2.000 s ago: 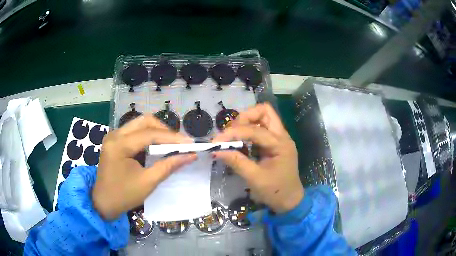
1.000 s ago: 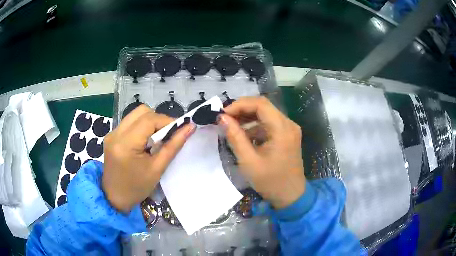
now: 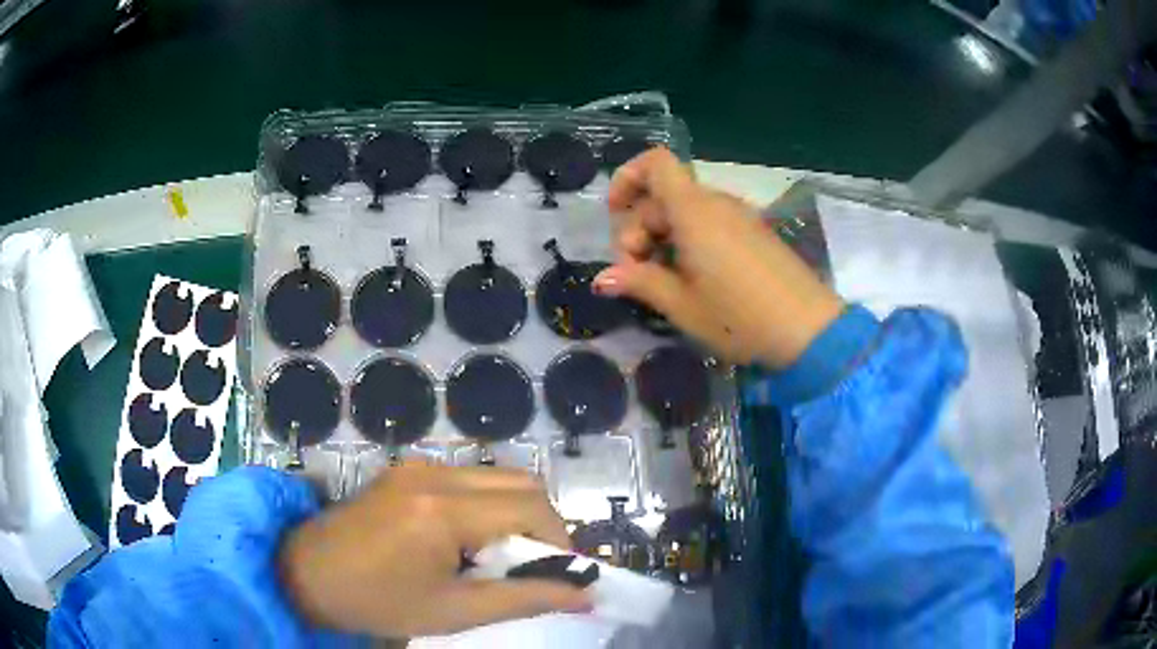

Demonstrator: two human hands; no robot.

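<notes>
The clear blister tray point(image 3: 355, 228) lies in front of me with rows of round dark modules point(image 3: 490, 396), their thin tails showing. My left hand point(image 3: 425, 552) is low over the tray, pinching a white sticker sheet point(image 3: 634, 596) with a black notched sticker point(image 3: 553, 569) on it. My right hand point(image 3: 723, 273) is over the tray's right side. Its thumb tip touches or hovers by a second-row module point(image 3: 571, 308) with some gold showing. Whether a dark piece is at its fingertips, I cannot tell. Modules near the tray's front, right of my left hand, show pale and gold parts.
A sticker sheet point(image 3: 178, 349) with two columns of black notched discs lies left of the tray. White curled backing strips point(image 3: 45, 330) lie at the far left. Stacked clear trays with a whitish top point(image 3: 888, 266) stand at right, partly behind my right sleeve. A dark green surface is beyond.
My hands have moved apart. The left moved down toward me with the white sheet. The right left the sheet and moved up and right over the second row. More dark modules are uncovered.
</notes>
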